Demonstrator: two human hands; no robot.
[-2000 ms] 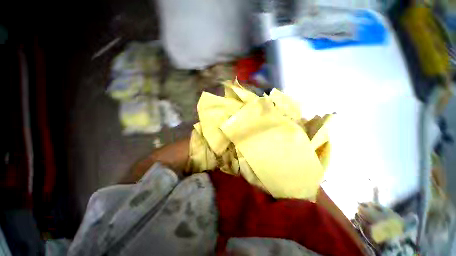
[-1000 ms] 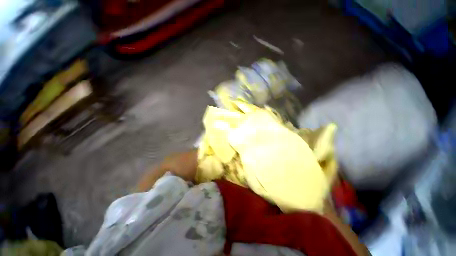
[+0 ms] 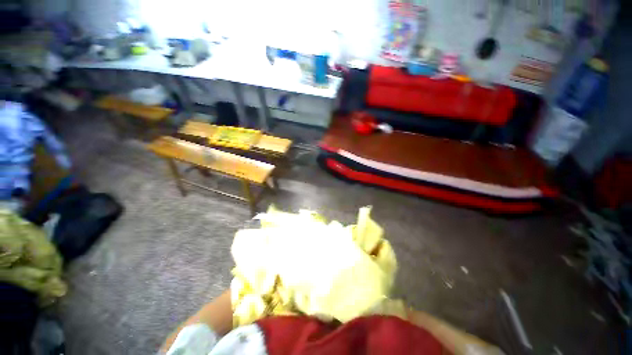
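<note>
A crumpled bundle of pale-yellow cloth pieces (image 3: pixel 312 267) is held against the front of my body at the bottom centre. My left forearm comes in from the lower left and my right forearm from the lower right, one on each side of the bundle. Both hands are hidden by the cloth, so their fingers do not show. Red and grey-white clothing shows just below the bundle.
Wooden benches (image 3: pixel 215 163) stand ahead on the left, one bearing yellow cloth. A long white table (image 3: pixel 242 73) is behind them. A red and black sofa (image 3: pixel 436 156) stands ahead on the right. A dark bag (image 3: pixel 86 222) and a yellow heap (image 3: pixel 28 256) lie at the left.
The view has swung from the white machine table and white sack, across the floor, to the benches and sofa. The yellow bundle has stayed against my body and now sits lower in the picture.
</note>
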